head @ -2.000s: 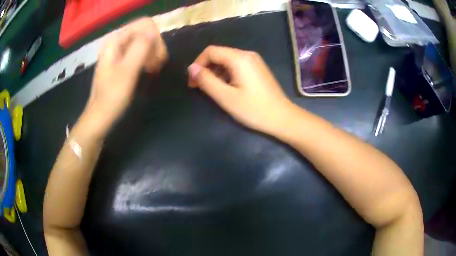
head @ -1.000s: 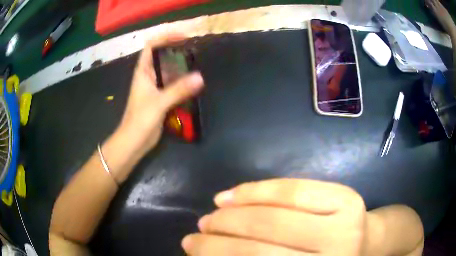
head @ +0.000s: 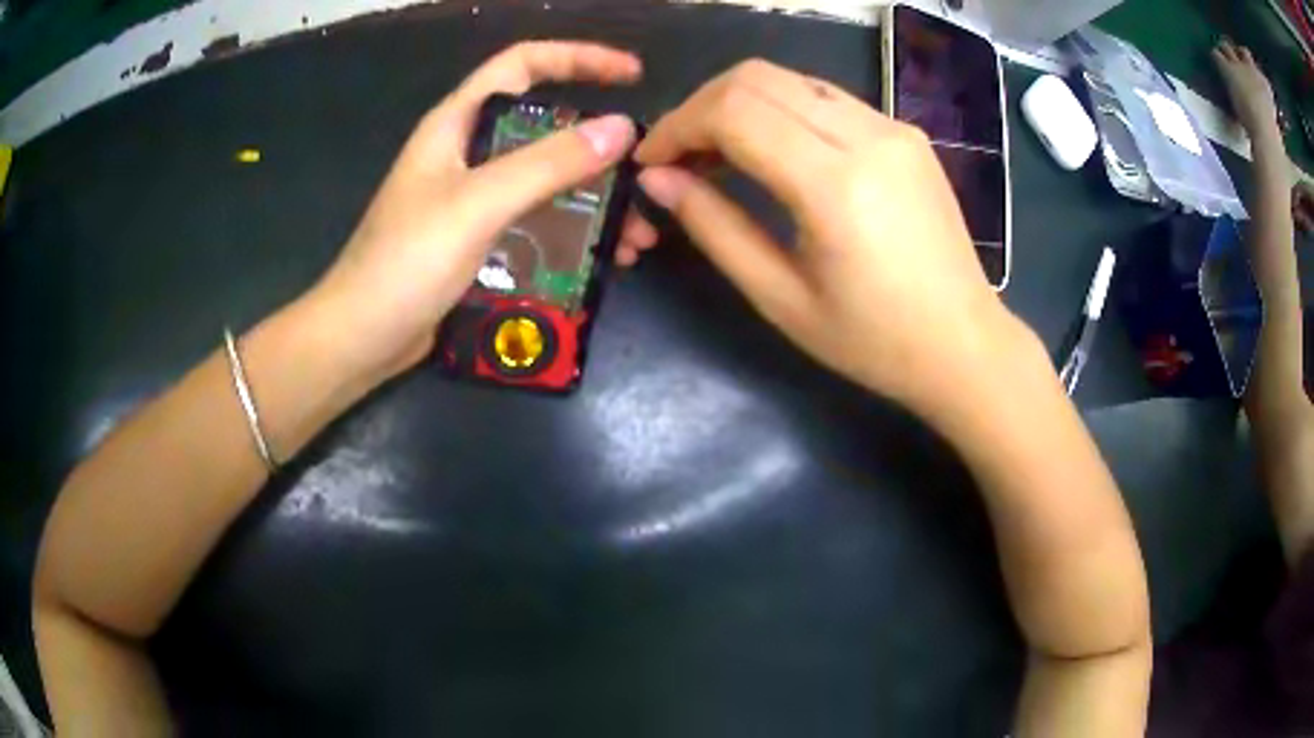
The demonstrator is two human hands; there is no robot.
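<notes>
The phone unit (head: 555, 238) is open, with a black frame, a green circuit board and a red end with a round gold speaker (head: 519, 342). My left hand (head: 461, 209) holds it over the black mat, thumb across the board and fingers at the far edge. My right hand (head: 850, 216) has its thumb and index fingertips close together at the unit's upper right edge. Whether a small part is between those fingertips is hidden.
A smartphone (head: 951, 87) lies beyond my right hand. A white case (head: 1059, 123), plastic bags (head: 1167, 123), tweezers (head: 1091, 310) and a dark blue parts box (head: 1174, 310) are at right. Another person's arm (head: 1274, 303) is at the right edge. A yellow scrap (head: 249, 156) lies left.
My right hand has moved from the near side up to the unit's right edge. The unit, in my left hand, is now turned board up and steady. Another person's arm has come in at right.
</notes>
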